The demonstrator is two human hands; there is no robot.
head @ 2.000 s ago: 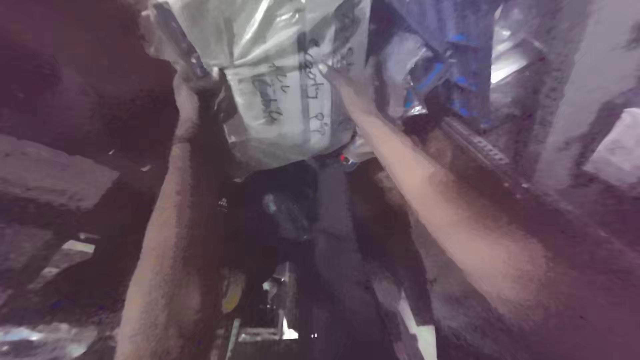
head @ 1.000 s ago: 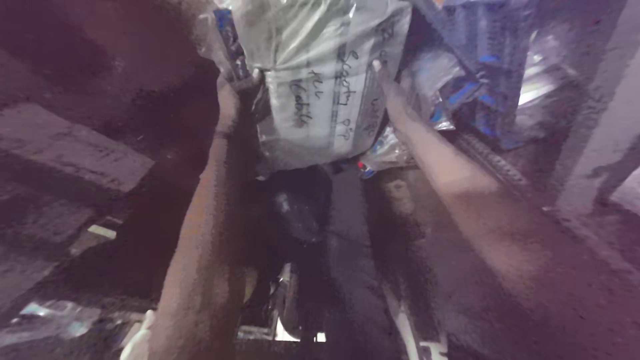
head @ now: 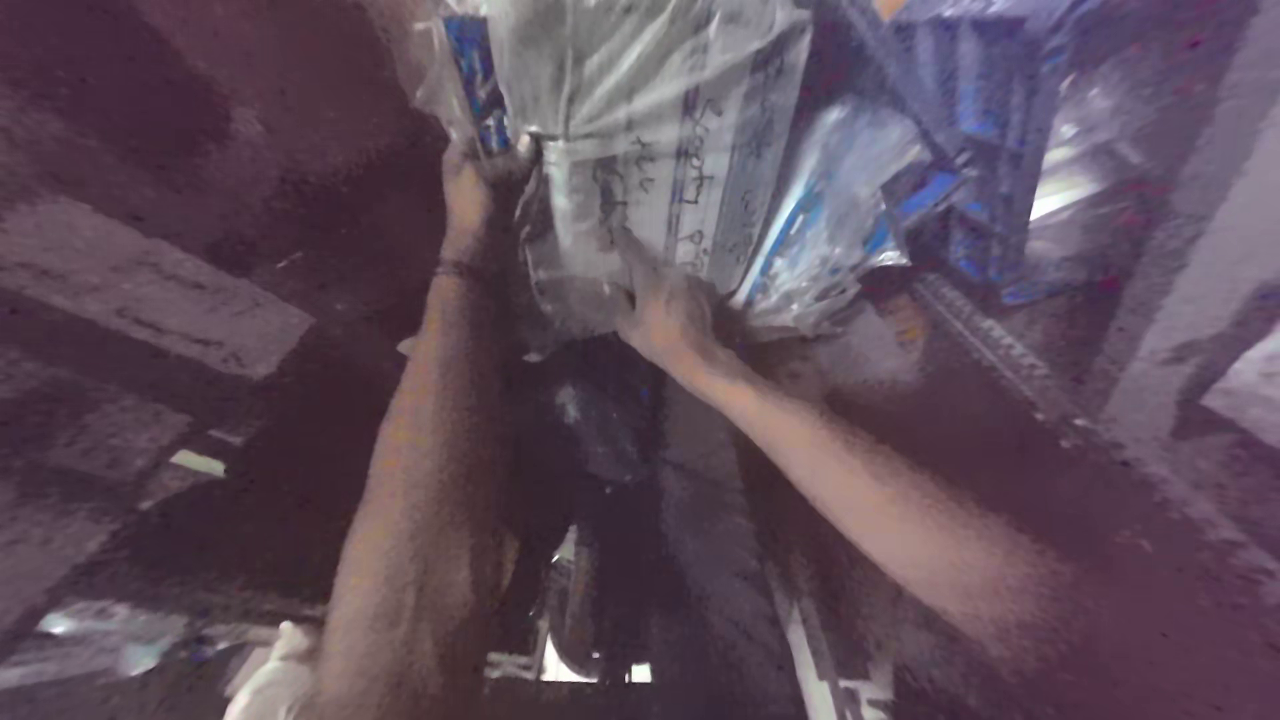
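Note:
A large translucent plastic bag (head: 640,90) with pale contents and handwriting on it fills the upper middle of the view. My left hand (head: 485,185) grips its left edge beside a blue patterned strip (head: 477,85) under clear plastic. My right hand (head: 670,305) lies at the bag's lower front, its index finger extended over the written surface and the other fingers bent near the bottom edge. Whether those fingers pinch the plastic cannot be made out.
Clear plastic packets with blue parts (head: 830,220) lie right of the bag, near a blue crate (head: 985,130). A long metal edge (head: 1000,350) runs down to the right. A pale slab (head: 150,280) is on the left; a white object (head: 275,680) is at the lower left.
My right hand has moved from the bag's right side down to its lower front, with the index finger out. My left hand remains at the left edge.

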